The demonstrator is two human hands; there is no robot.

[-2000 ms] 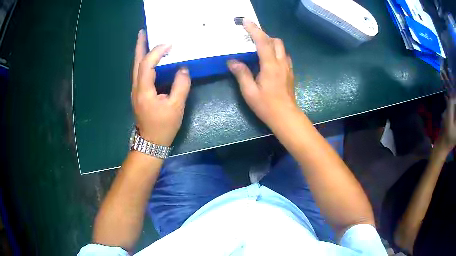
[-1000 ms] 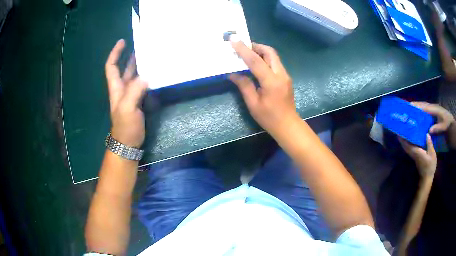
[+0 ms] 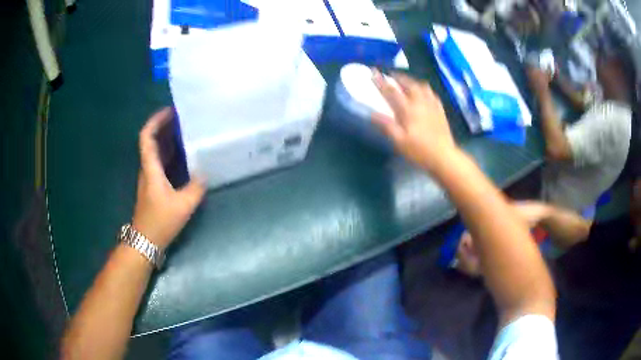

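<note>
A white retail box (image 3: 246, 151), slightly blurred, stands tilted on the bench with a large white panel raised over it and small dark print on its near face. My left hand (image 3: 162, 172) holds its left side, thumb at the near corner; the box hides part of the fingers. My right hand (image 3: 415, 119) grips the far right end of a white oval-ended part (image 3: 360, 88), right of the box. Blur hides whether this part touches the bench.
Blue and white cartons (image 3: 351, 46) stand at the far side. A pile of flat cartons (image 3: 478, 81) lies at the right on the dark green bench (image 3: 281, 239). Several people are at the right; one person's hand (image 3: 471, 253) is below the bench edge. A cream leg (image 3: 43, 42) stands far left.
The view has shifted, showing more of the far side. The box now stands with a panel raised, held by my left hand. My right hand has left the box and taken the oval-ended part.
</note>
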